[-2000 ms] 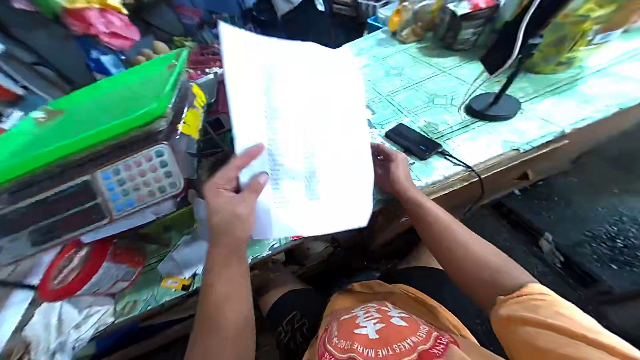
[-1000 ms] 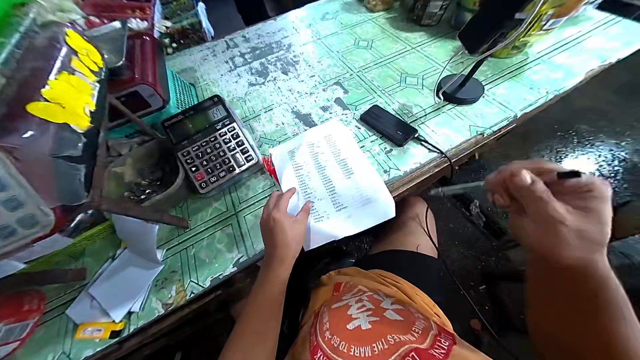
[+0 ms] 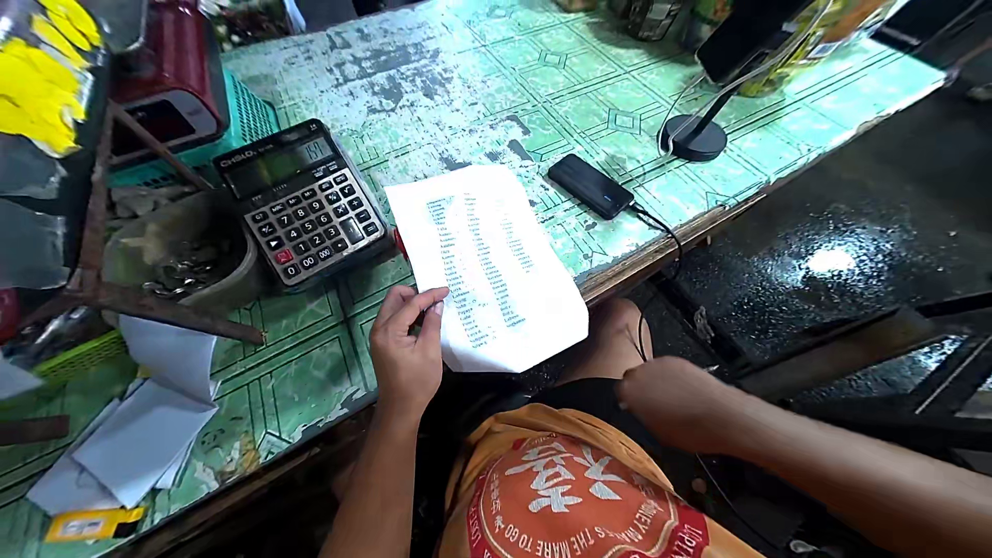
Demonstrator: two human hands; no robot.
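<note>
A white sheet of paper (image 3: 535,294) with columns of printed words lies at the near edge of the green patterned table, its lower part past the edge. My left hand (image 3: 411,333) pinches its left margin between thumb and fingers. Beside my thigh, below the table's edge, is my right hand (image 3: 666,399), curled and blurred; whether it holds anything is hidden. Left of the paper a desktop calculator (image 3: 310,221) rests tilted, with a small red thing (image 3: 400,242) between the two.
A black power bank (image 3: 590,186) with a cable and a phone stand (image 3: 694,138) are on the right. Leftward are a bowl of metal bits (image 3: 232,267), a rusty metal frame (image 3: 93,209), a teal basket (image 3: 252,108), loose white papers (image 3: 139,442) and a yellow box (image 3: 93,525).
The paper, held up two seconds ago, now lies on the table. My right hand, raised with a pen a second ago, has come down beside my thigh. My left hand stays at the paper's left margin.
</note>
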